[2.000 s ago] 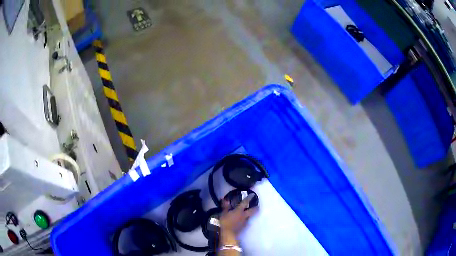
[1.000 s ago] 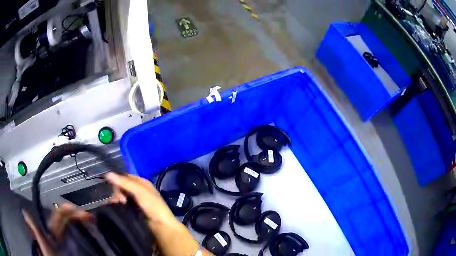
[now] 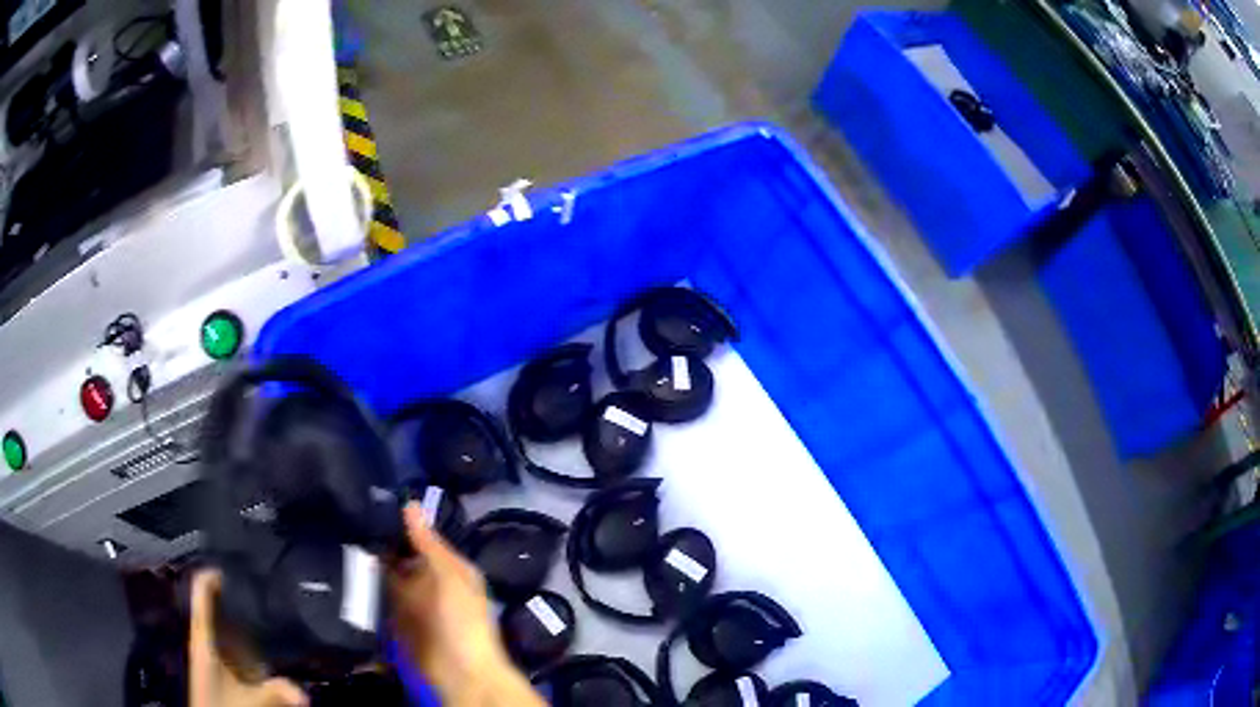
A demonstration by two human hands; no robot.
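A black over-ear headphone (image 3: 311, 463) with a white label is held up at the lower left, over the near left edge of the tote. My right hand (image 3: 449, 608) grips its right side. My left hand (image 3: 228, 663) is at its lower left, cut off by the frame's bottom edge, fingers on the ear cups. Below, a large blue tote (image 3: 884, 401) holds several black headphones (image 3: 615, 525) lying flat in rows on a white sheet (image 3: 815, 566). Several ear cups show white labels.
A white test machine (image 3: 152, 290) with green and red buttons (image 3: 96, 398) stands at the left. White tape scraps (image 3: 513, 202) stick to the tote's far rim. Smaller blue totes (image 3: 940, 152) stand on the floor at the right, beside a workbench (image 3: 1119, 111). More black headphones show dimly at the lower left.
My right hand left the tote between the older frames. Since then, the headphone in my hands has moved right, towards the tote, and turned so its labelled ear cup shows.
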